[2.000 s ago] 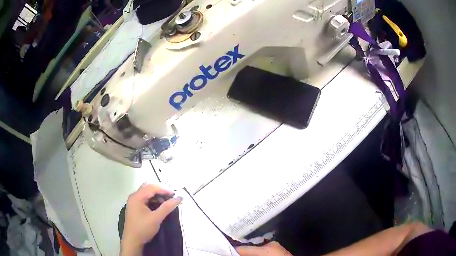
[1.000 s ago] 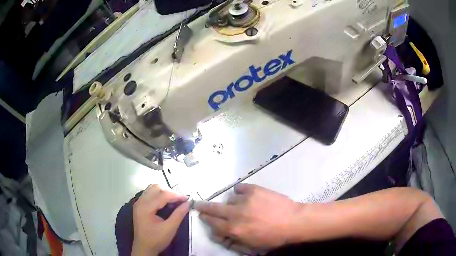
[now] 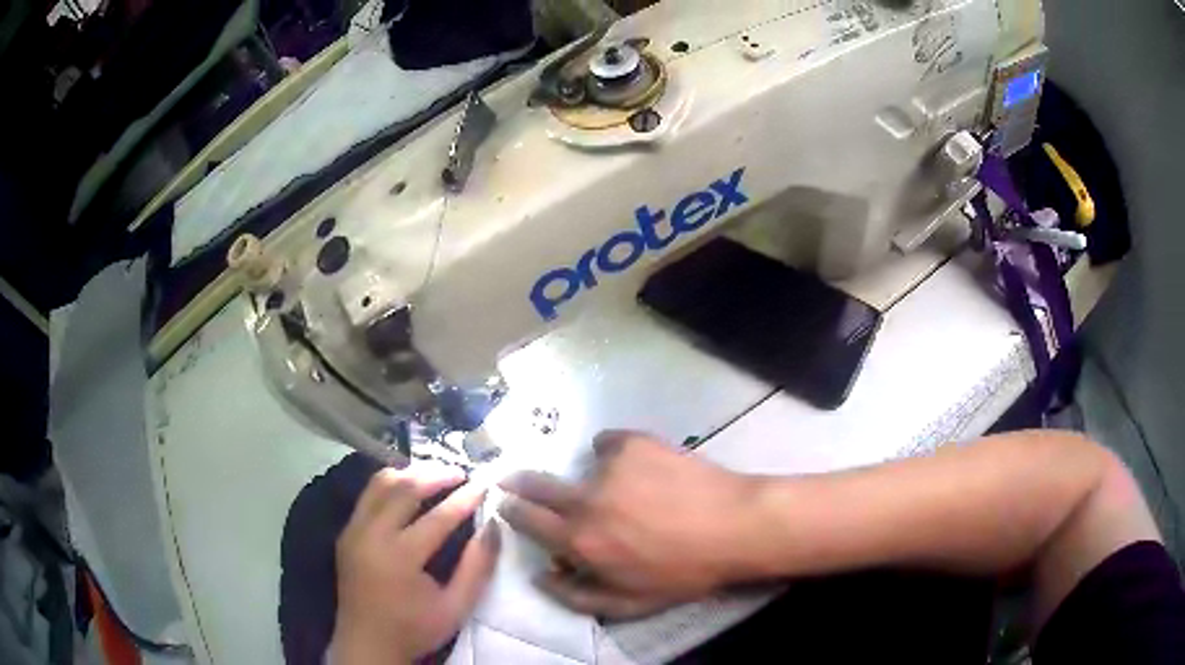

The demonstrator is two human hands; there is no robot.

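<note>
The white quilted lining panel point(image 3: 526, 624) lies on the machine table in front of the presser foot point(image 3: 478, 442). The dark purple shell fabric point(image 3: 305, 559) lies to its left, partly under my left hand. My left hand point(image 3: 409, 559) pinches the fabric edge just in front of the foot, thumb and fingers together. My right hand point(image 3: 637, 526) lies on the white panel, its index finger pointing at the seam edge beside the left fingertips. Glare and my fingers hide the exact edge and the needle.
The cream sewing machine point(image 3: 598, 221) spans the view. A black smartphone point(image 3: 767, 318) lies under its arm. Purple ribbon point(image 3: 1033, 292) hangs at the right end, near a yellow-handled tool point(image 3: 1071, 185). White pieces point(image 3: 111, 455) hang at the left over something orange point(image 3: 109, 626).
My right hand has come up from the lower edge onto the panel. Both hands and the fabric have moved forward to the presser foot. The camera view has shifted too.
</note>
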